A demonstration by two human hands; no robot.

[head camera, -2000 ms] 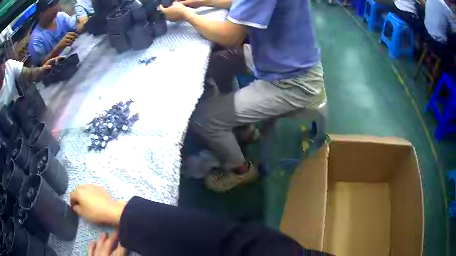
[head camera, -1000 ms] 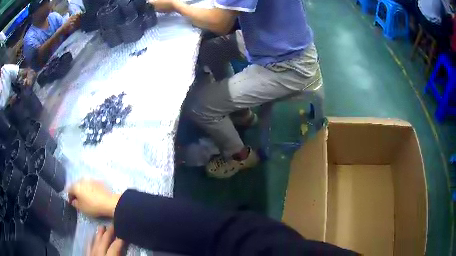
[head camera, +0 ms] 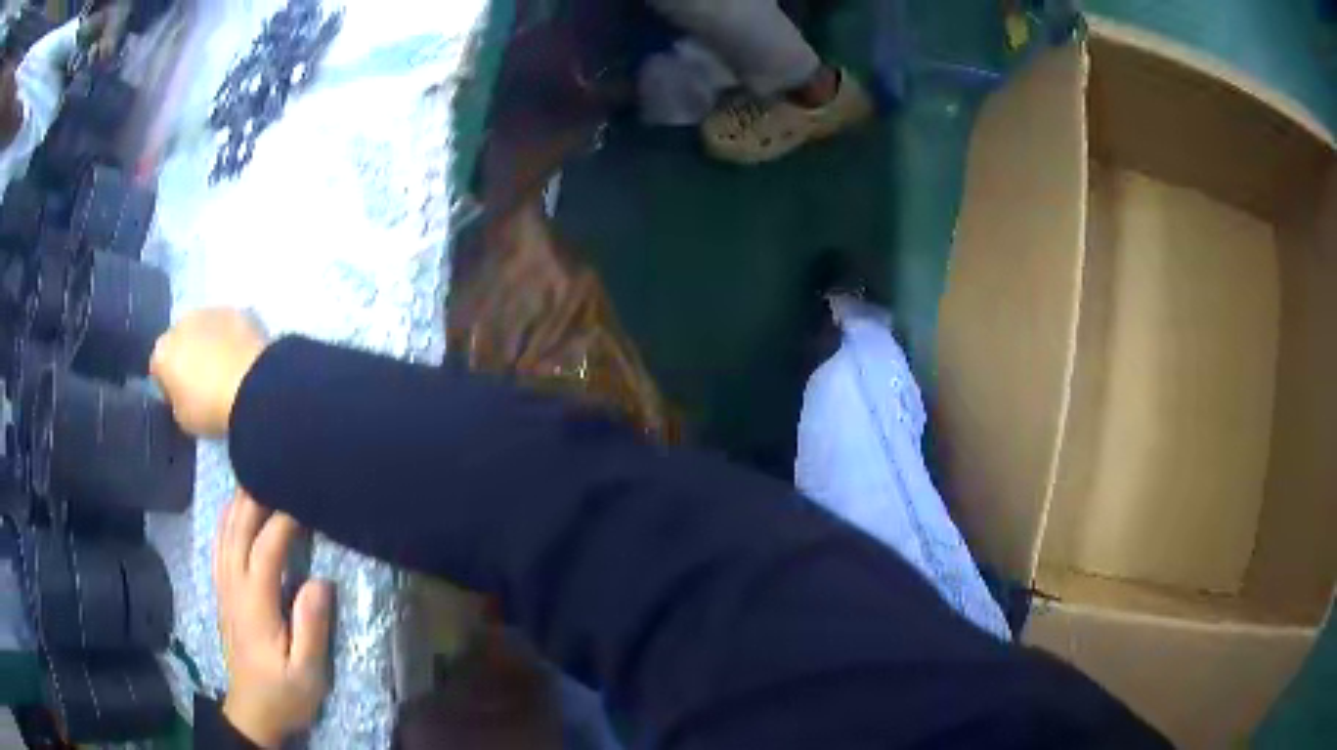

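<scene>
Dark plastic housings (head camera: pixel 110 440) lie stacked in rows along the left side of the table, several deep. My right hand (head camera: pixel 208 369), on a dark sleeve crossing from the lower right, is at the inner ends of the housings with its fingers curled. Its fingertips are hidden, so a grip cannot be made out. My left hand (head camera: pixel 274 627) is below it, over the bubble wrap (head camera: pixel 345 220), with fingers and thumb apart and nothing seen in it. A heap of small dark parts (head camera: pixel 269 73) lies on the wrap at the top.
An open cardboard carton (head camera: pixel 1012 315) stands on the floor at the right. A person's beige shoe (head camera: pixel 785 125) is at the top middle. A light blue trouser leg (head camera: pixel 880 440) and a brown, shiny sheet-like thing (head camera: pixel 550 315) are beside the table.
The view has tilted down and turned, so the seated worker is mostly out of the picture. More of my left hand shows, with its thumb spread. My right hand remains at the housings.
</scene>
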